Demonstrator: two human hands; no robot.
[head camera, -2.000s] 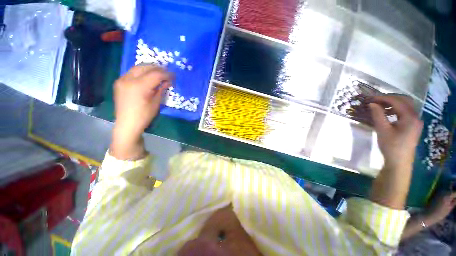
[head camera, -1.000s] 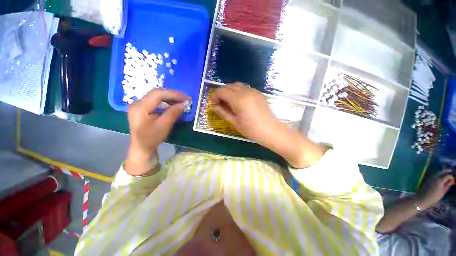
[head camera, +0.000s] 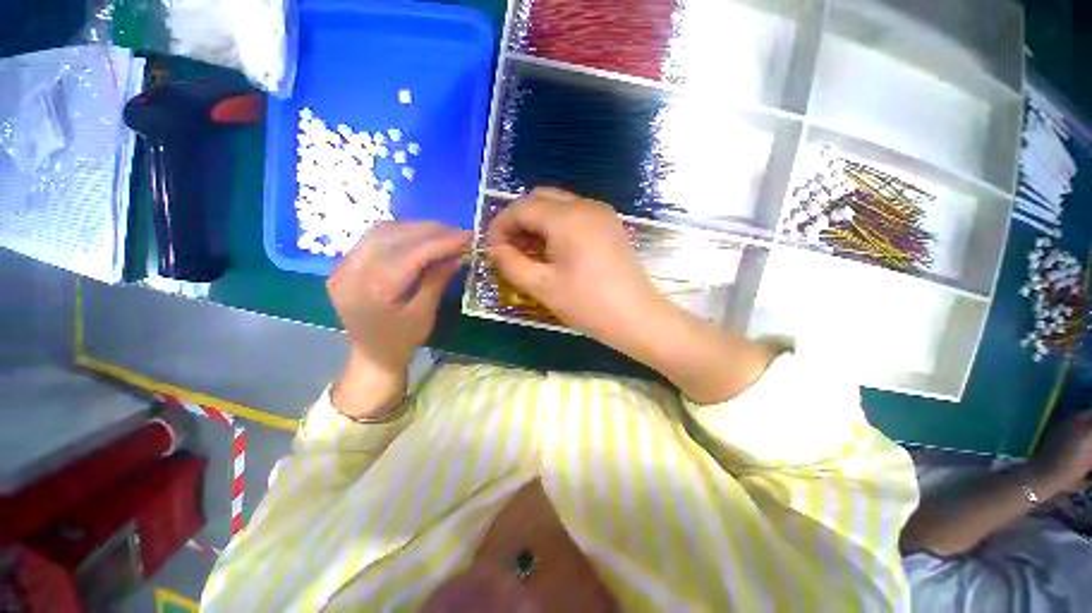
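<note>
My left hand (head camera: 389, 287) pinches a tiny white connector housing (head camera: 474, 243), mostly hidden by the fingertips, at the near-left corner of the divided tray (head camera: 770, 244). My right hand (head camera: 563, 254) is beside it, thumb and forefinger pinched over the yellow wires (head camera: 522, 307); whether it holds a wire is too small to tell. The fingertips of both hands nearly meet. Loose white housings (head camera: 337, 186) lie in the blue tray (head camera: 449, 84). Finished leads (head camera: 880, 216) with white heads lie in the right column's middle compartment.
Black wires (head camera: 575, 138) and red wires (head camera: 605, 34) fill the compartments beyond. A black tool with an orange part (head camera: 180, 180), papers (head camera: 60, 180) and a plastic bag (head camera: 240, 36) are at left. At right are white-headed assemblies (head camera: 1054, 299) and another person's arm (head camera: 994, 509).
My right hand has come from the finished leads to the yellow wire compartment. My left hand has left the blue tray, and its fingertips have moved right to meet the right hand's.
</note>
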